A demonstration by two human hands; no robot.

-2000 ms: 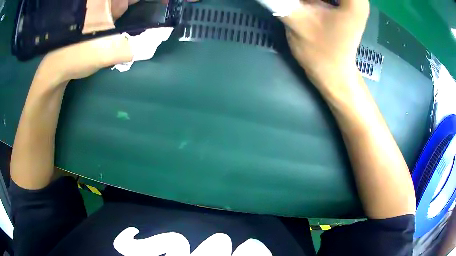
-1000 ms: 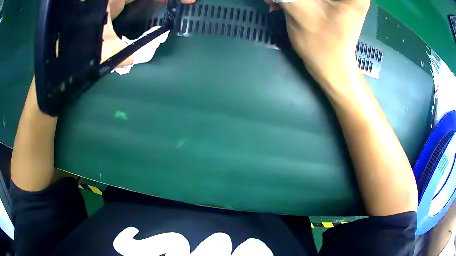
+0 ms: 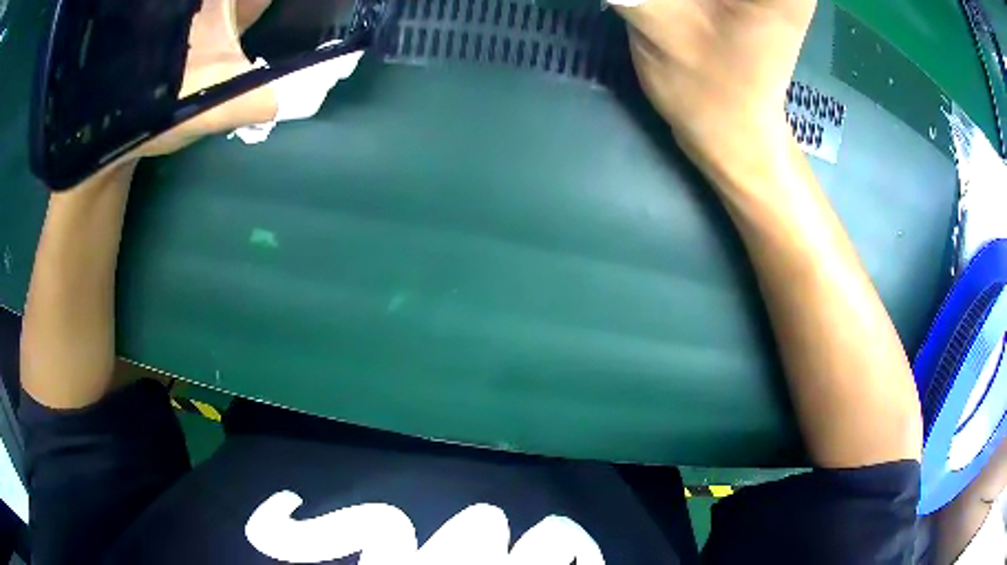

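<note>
My left hand (image 3: 226, 77) is at the top left, partly cut off by the upper edge, and holds a black phone frame (image 3: 122, 88). The frame is tilted, with its window towards me and its upper part out of view. White crumpled finger-cot material (image 3: 315, 91) shows by this hand. My right hand (image 3: 718, 61) is at the top, right of centre. Its fingertips are cut off by the upper edge, so what it holds cannot be told. A strip of small black die-cut parts (image 3: 486, 35) lies between the hands and shows again right of my right wrist.
The dark-green mat (image 3: 475, 265) lies under both forearms. A blue-rimmed reel (image 3: 966, 381) stands at the right edge, below crinkled clear plastic (image 3: 981, 193). Another person's hand or arm (image 3: 977, 513) shows at the lower right. A glossy green surface (image 3: 917, 39) lies at the upper right.
The phone frame swung down and more upright, then back up to a flatter tilt in my left hand. My right hand has stayed nearly in place; the white item at its fingers is now mostly out of view.
</note>
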